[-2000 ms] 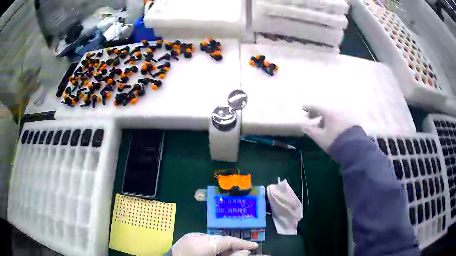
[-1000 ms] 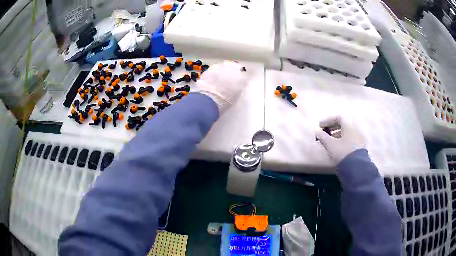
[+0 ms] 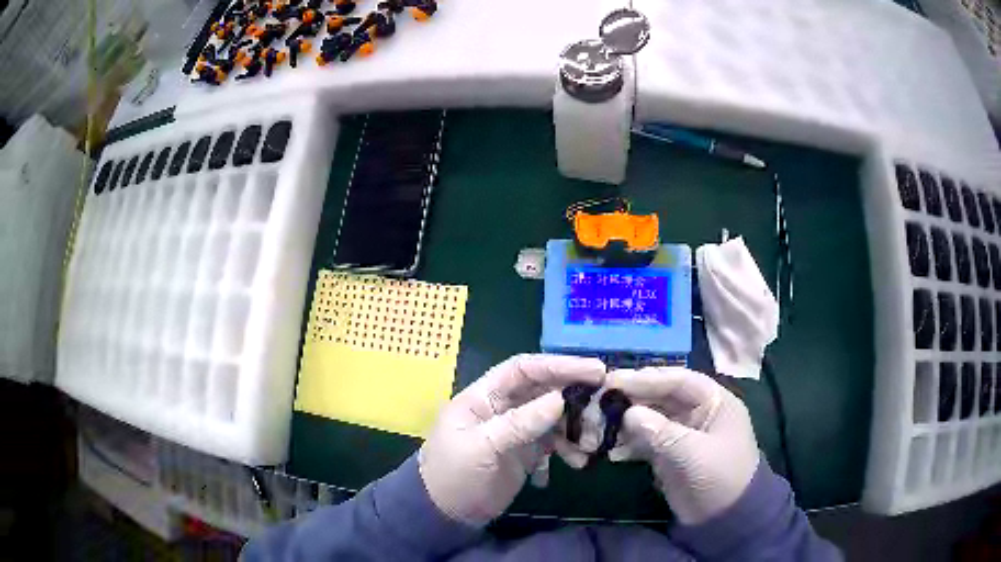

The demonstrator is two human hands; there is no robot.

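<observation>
My left hand (image 3: 499,439), in a white glove, pinches a black earbud (image 3: 577,408) between thumb and fingers. My right hand (image 3: 686,439), also gloved, pinches another black earbud (image 3: 613,415) beside it. Both hands are close together just below the light-blue tester (image 3: 557,318), whose blue screen (image 3: 617,299) is lit with white text. The tester's buttons are mostly hidden by my fingers. An orange and black cradle (image 3: 616,233) stands behind the screen. Something pale shows between the two earbuds; I cannot tell what it is.
A white bottle (image 3: 591,132) with open metal lid stands behind the tester, a blue-teal pen (image 3: 703,143) beside it. A crumpled wipe (image 3: 739,307) lies right. Left are a smartphone (image 3: 386,192) and yellow sheet (image 3: 379,379). Foam trays (image 3: 198,318) flank the mat; loose earbuds (image 3: 269,35) lie behind.
Both hands have come back from the foam behind to in front of the tester, each now holding an earbud. The view has tilted down towards the mat.
</observation>
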